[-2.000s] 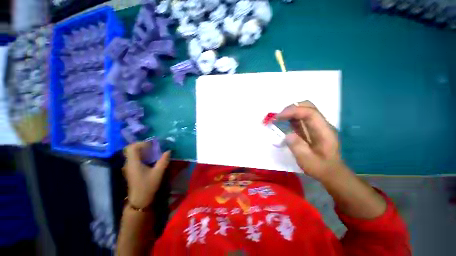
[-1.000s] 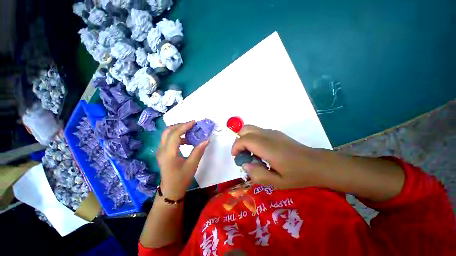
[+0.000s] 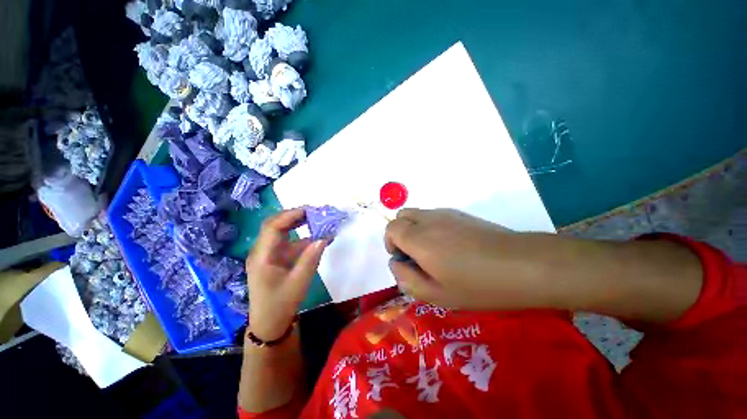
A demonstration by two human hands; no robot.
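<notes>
My left hand holds a purple piece between thumb and fingers over the left part of the white board. My right hand is closed on a dark grey piece, mostly hidden in the palm. A thin stick points from the right fingers toward the purple piece; its handle is hidden in the hand. The red disc lies on the board just above the right fingertips. Small clear or whitish marks show on the board between the purple piece and the red disc.
A pile of white-and-grey pieces lies at the upper left. Loose purple pieces lie below it, beside the blue tray of purple pieces. More grey pieces and a white sheet are at the far left.
The purple piece has turned in my left hand. My right hand has closed further over the dark grey piece, which shows less. The view has shifted slightly.
</notes>
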